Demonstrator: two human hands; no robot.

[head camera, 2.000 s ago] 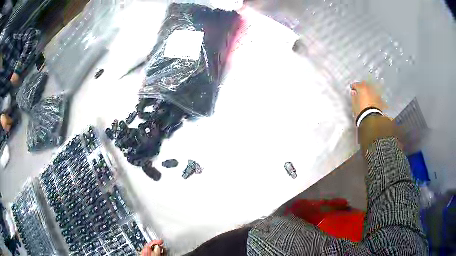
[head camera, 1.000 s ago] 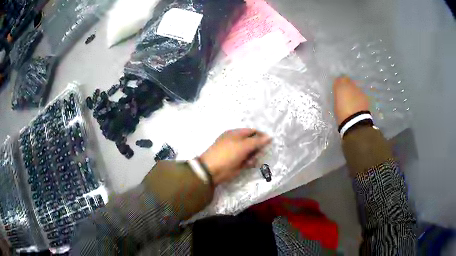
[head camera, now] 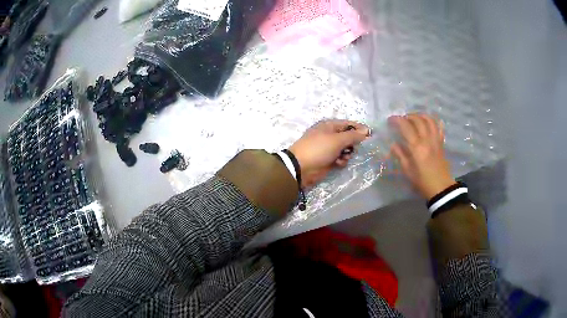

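My left hand (head camera: 326,149) is over the clear plastic film (head camera: 280,93), its fingers closed around a small black part (head camera: 349,149). My right hand (head camera: 423,149) is just to its right, palm down and slightly blurred, with its fingers apart; no part can be made out in it. Tiny white pieces are scattered on the film, partly lost in glare. A pile of black parts (head camera: 133,99) lies to the left. Two loose ones lie below it: a black part (head camera: 150,148) and another with shiny details (head camera: 173,161).
Clear compartment trays (head camera: 53,186) filled with black parts stand at the left. A dark bag (head camera: 193,46) with a white label lies behind the pile. A pink sheet (head camera: 311,25) is at the top. Clear dimpled plastic (head camera: 460,118) lies at the right. Red fabric (head camera: 348,254) shows below the bench edge.
My left hand came from the tray's edge across to the film and moved up and right, now gripping a black part. The lone part near the bench edge no longer shows there. My right hand lowered slightly.
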